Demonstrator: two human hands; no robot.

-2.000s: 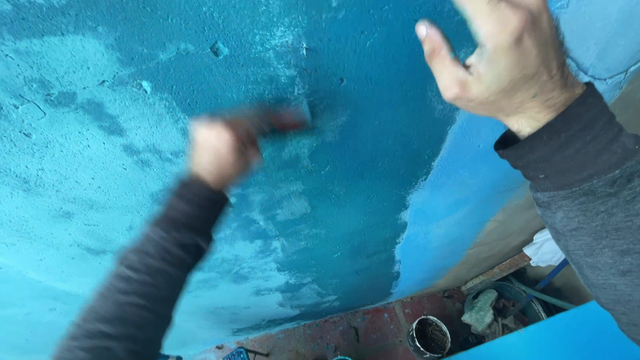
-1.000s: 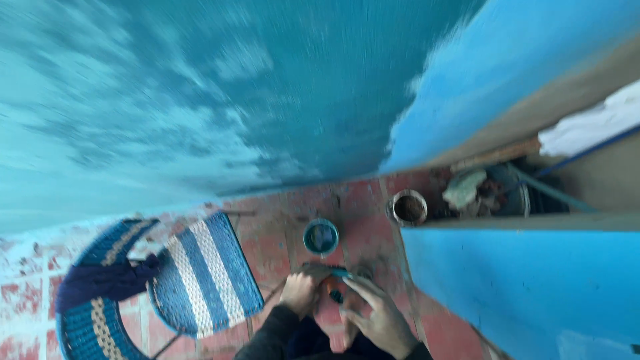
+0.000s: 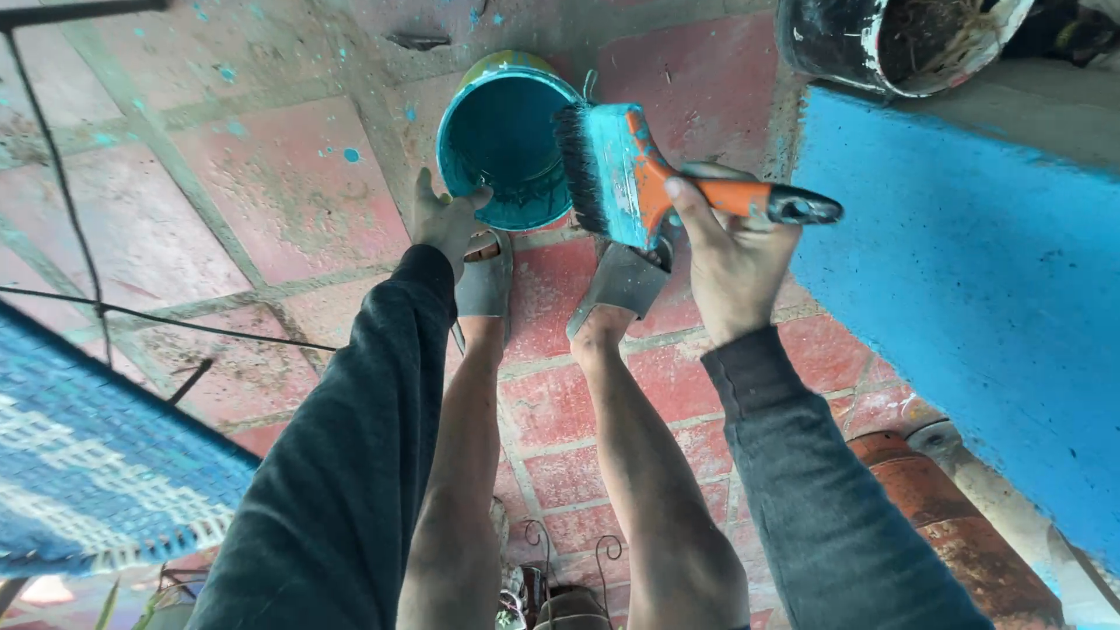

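Note:
My right hand (image 3: 735,249) grips a wide paintbrush (image 3: 647,179) by its orange and black handle. Teal paint coats the brush's ferrule, and its dark bristles point left, over the right rim of a paint bucket (image 3: 451,114). The bucket has teal paint inside and on its rim. At the bucket's lower left rim is my left hand (image 3: 446,219), thumb over the edge and fingers along the outside. How deep the paint is cannot be told.
My sandalled feet stand on red floor tiles (image 3: 551,297) just below the bucket. A blue and white woven chair (image 3: 105,455) is at left. On the right are a blue-painted low wall (image 3: 954,262), a paint-stained black pot (image 3: 831,44) and a rusty cylinder (image 3: 954,525).
The view has swung from the teal wall down to the floor. Two seconds ago one hand worked a blurred tool at the wall; now my left hand is at the bucket and my right holds the brush.

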